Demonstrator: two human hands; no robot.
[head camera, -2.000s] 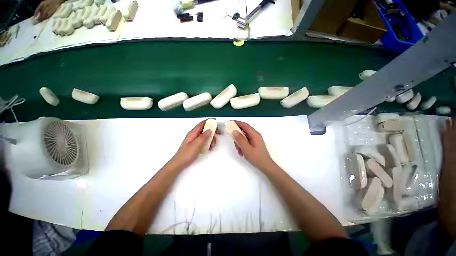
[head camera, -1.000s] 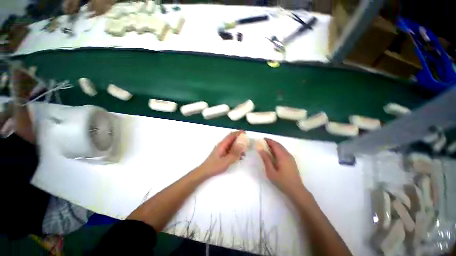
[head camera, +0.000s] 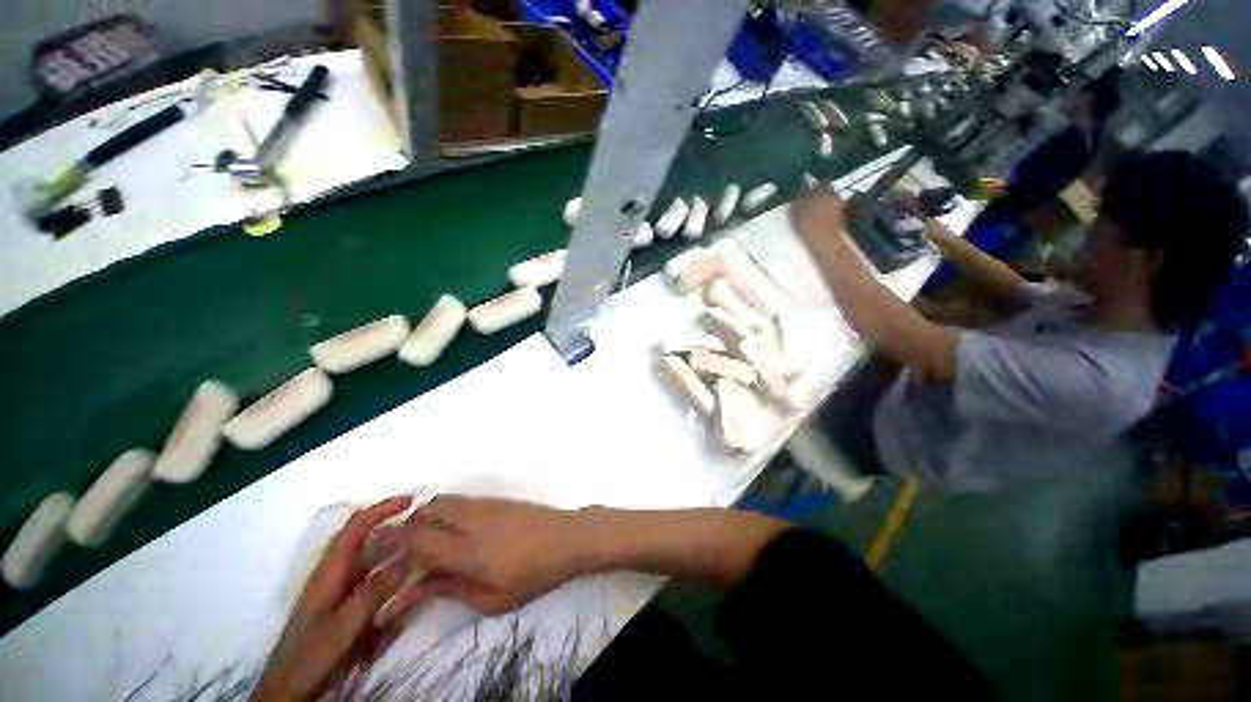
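Note:
My left hand (head camera: 327, 592) and my right hand (head camera: 487, 551) are close together over the white bench top (head camera: 549, 453), at the lower left of the view. Their fingers meet or overlap and are blurred. I cannot tell whether a pale piece is between them; none shows clearly. Off-white oblong plastic units (head camera: 280, 409) lie in an uneven row on the green conveyor belt (head camera: 343, 274) beyond the bench. More units lie heaped in a clear plastic bag or liner (head camera: 789, 305) at the right part of the bench.
A grey metal post (head camera: 638, 165) slants down to the bench edge. A seated person (head camera: 1043, 370) works at the right, one arm reaching toward the belt. Across the belt are a dark-handled tool (head camera: 135, 133), a silver-headed tool (head camera: 291, 124), cardboard boxes (head camera: 473, 82) and a blue bin (head camera: 583, 34).
The view has swung to the right, and the fan is out of sight. My hands were apart, each with a pale unit; now they are together and no unit shows clearly in them.

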